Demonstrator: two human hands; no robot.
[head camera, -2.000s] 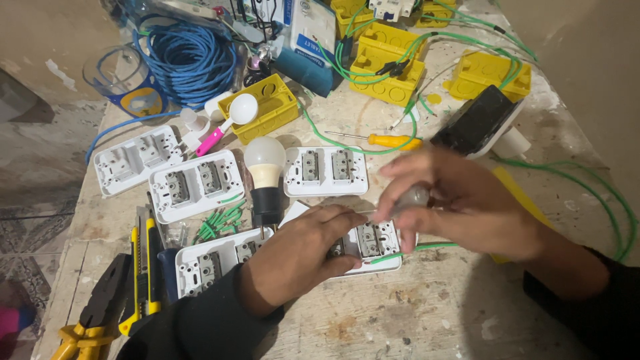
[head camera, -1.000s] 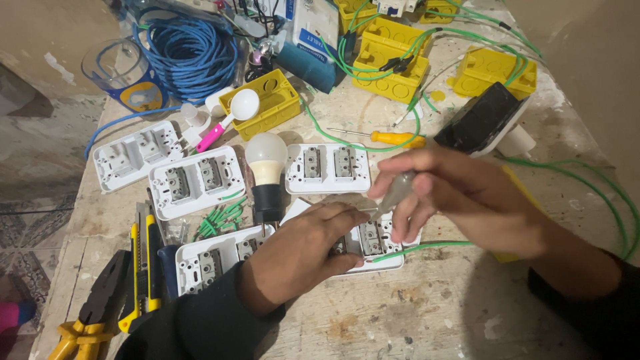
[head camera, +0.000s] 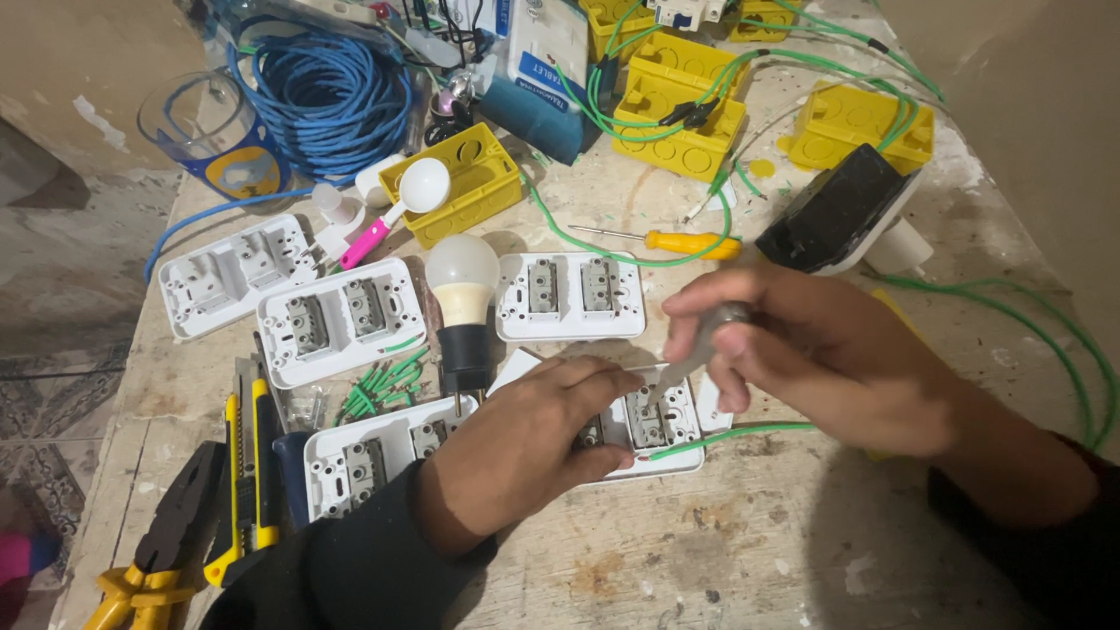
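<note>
My left hand (head camera: 534, 437) rests on a white double switch plate (head camera: 687, 459), its fingers on the plate's left part and near its middle. My right hand (head camera: 814, 350) grips a screwdriver with a translucent handle (head camera: 704, 337); its shaft points down at the grey switch module (head camera: 647, 416) on the plate's right side. A green wire (head camera: 744, 430) runs from the plate's lower edge to the right. Just left of my left hand stands an LED bulb (head camera: 464, 280) in a black plug adapter (head camera: 465, 354). My left hand partly hides the plate.
Other white switch plates (head camera: 569, 328) lie behind and left. Yellow junction boxes (head camera: 682, 105), coiled blue cable (head camera: 324, 105) and a glass (head camera: 206, 131) stand at the back. Combination pliers (head camera: 175, 516) and utility knives (head camera: 245, 472) lie front left, a yellow-handled screwdriver (head camera: 691, 244) behind my right hand.
My right hand has shifted slightly around the screwdriver handle, and its fingers have changed position. My left hand has stayed in place on the plate.
</note>
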